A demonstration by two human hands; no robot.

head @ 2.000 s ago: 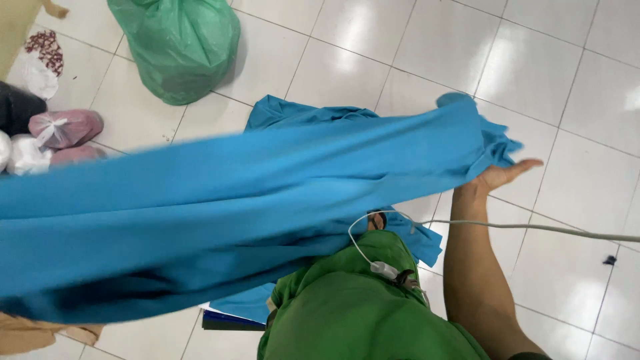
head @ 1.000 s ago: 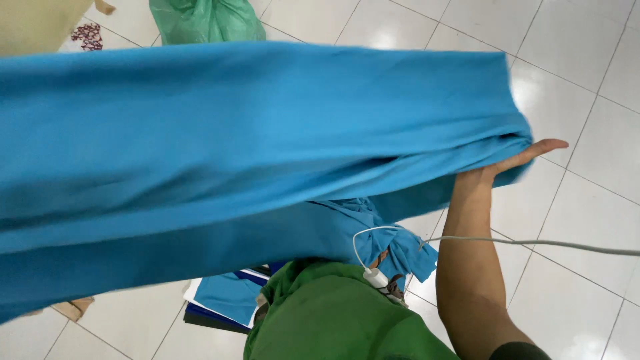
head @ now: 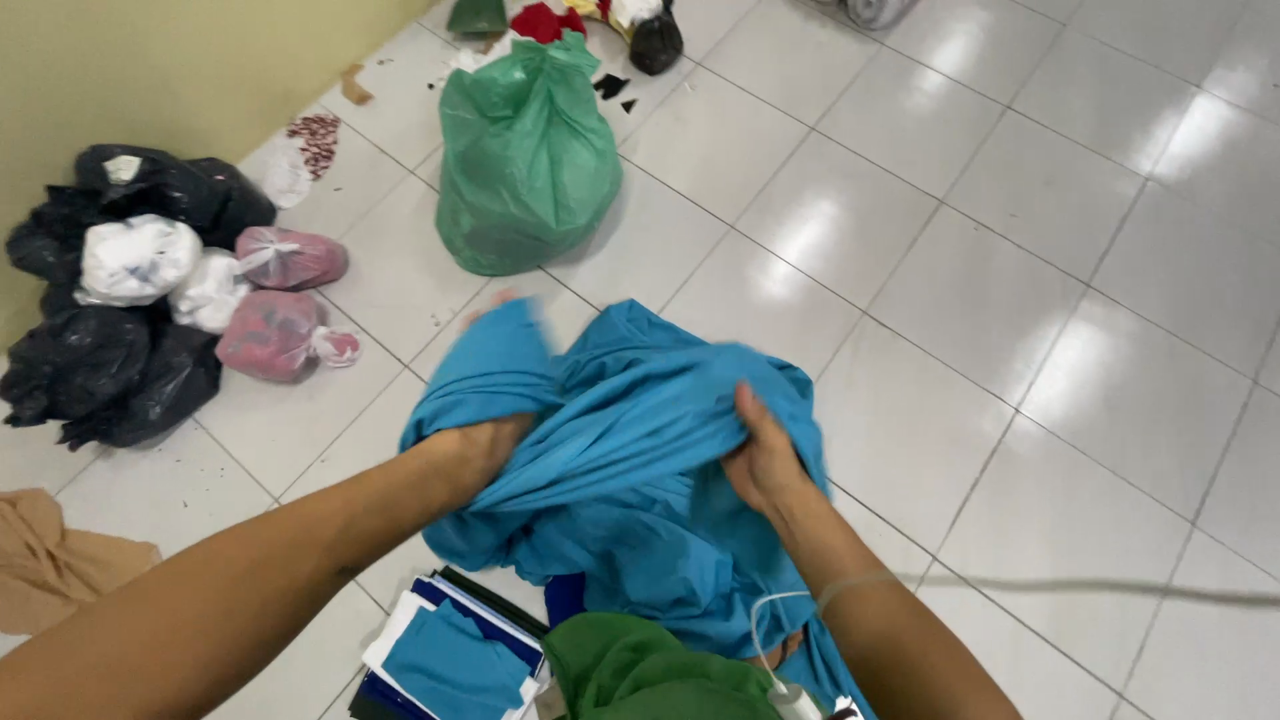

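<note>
Bunched blue fabric (head: 640, 420) is stretched between my two hands above the floor. My left hand (head: 490, 440) is wrapped in a fold of it, most of the fingers hidden by the cloth and blurred fingertips showing past its top edge. On the other side, my right hand (head: 765, 445) grips the bundle with the thumb on top. More of the same fabric (head: 650, 550) hangs in loose folds below and lies near my lap, which green cloth (head: 650, 670) covers.
A stack of folded fabrics (head: 455, 650) lies at lower left. Beyond stands a tied green plastic bag (head: 525, 170). Black bags (head: 150, 370) and small bags with red contents (head: 275, 335) lie by the wall. A cable (head: 1080, 590) runs in from the right; brown cloth (head: 60, 565) is at far left.
The blue fabric was spread out long toward the left; now it is gathered between my hands. My left hand has come into view, and my right hand has moved in toward it.
</note>
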